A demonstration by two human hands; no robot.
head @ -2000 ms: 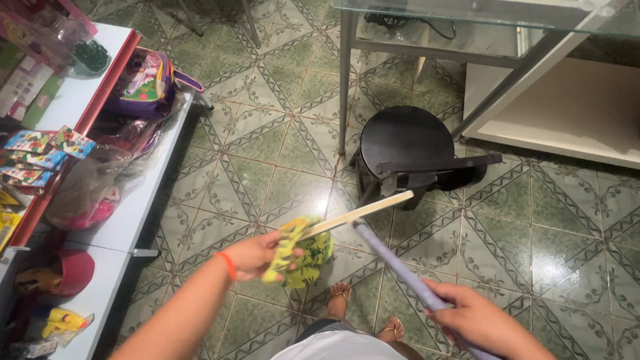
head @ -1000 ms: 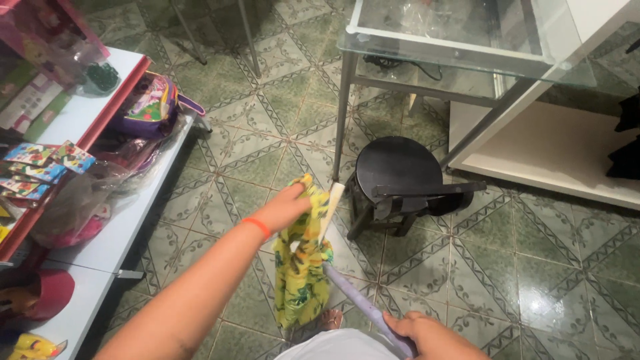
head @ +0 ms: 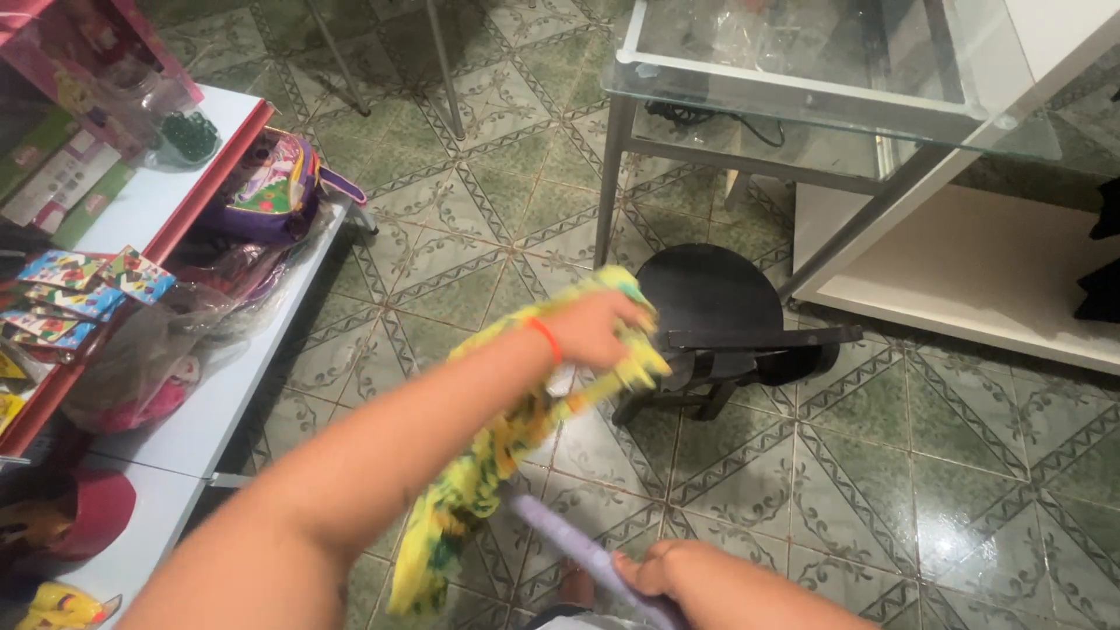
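A yellow patterned cloth hangs in folds below and left of my left hand, whose fingers grip its upper part near the black chair. An orange band circles that wrist. My right hand is closed around a lilac pole, which slants up and left until its end meets the cloth. The wooden piece seen earlier at the pole's end is covered by the cloth. Motion blurs the cloth and the left fingers.
A black chair stands just beyond my left hand. Behind it is a glass-topped table with metal legs, beside a white shelf unit. Shelves with a red edge hold a purple bag and packaged goods on the left. Patterned tiles cover the floor.
The light wooden piece at the pole's end, visible before, is now covered by the cloth. My left hand has moved up and right with the cloth, toward the chair.
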